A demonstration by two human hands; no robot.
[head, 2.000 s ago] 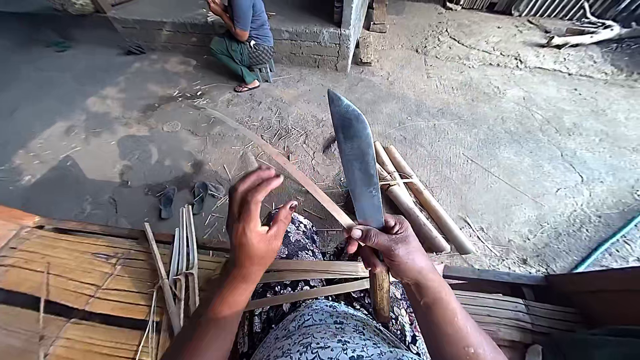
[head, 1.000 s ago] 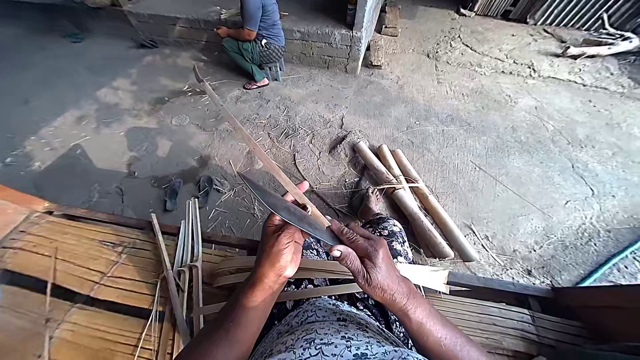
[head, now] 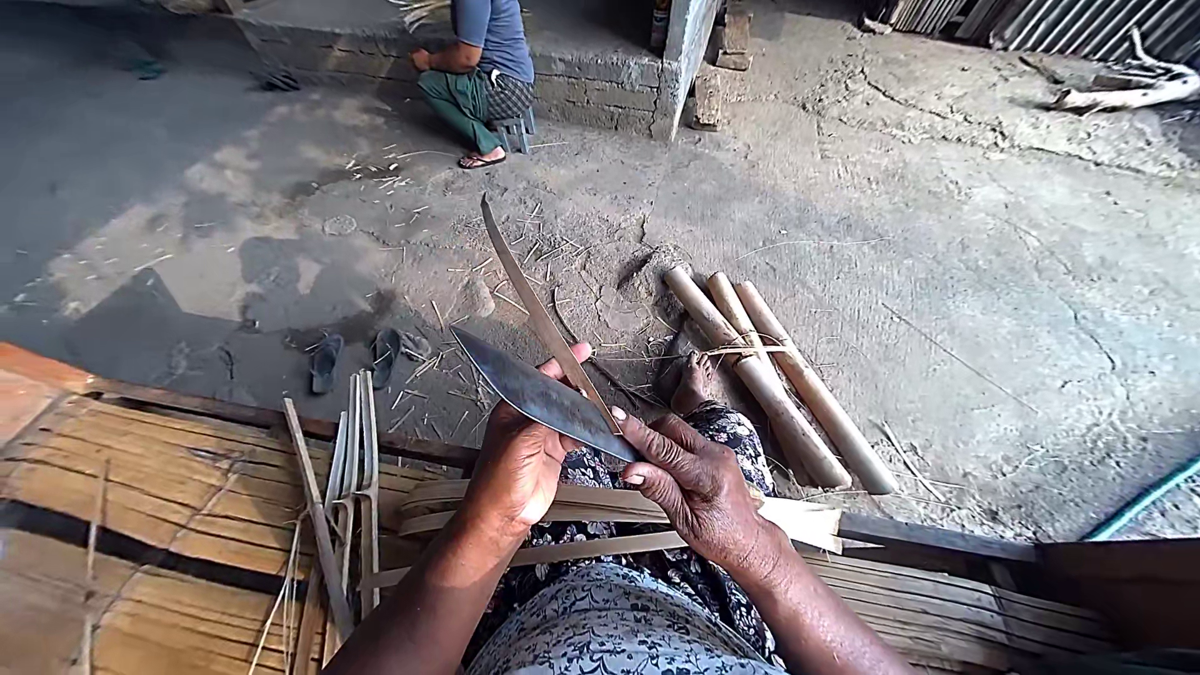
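Observation:
My right hand (head: 698, 483) is closed around the base of a wide-bladed knife (head: 548, 398), its handle hidden in the palm. The dark blade slants up to the left, its point near the top of my left hand. A thin, curved bamboo strip (head: 536, 309) rises beyond the blade, its lower end by the tip of my right index finger. Behind the blade, my left hand (head: 525, 464) has its fingers around the strip, partly hidden by the knife. Split bamboo strips (head: 600, 503) lie across my lap under both wrists.
Bamboo poles (head: 797, 394) tied together lie on the concrete beside my foot. More upright strips (head: 352, 478) stand at left on the bamboo slat bench (head: 187, 487). Sandals (head: 326, 364) are on the ground. A seated person (head: 487, 75) works farther off, by a low block wall (head: 600, 89).
The knife has gone from pointing upward to slanting left across the strip. My left hand, apart from the strip two seconds ago, has come in to it behind the blade.

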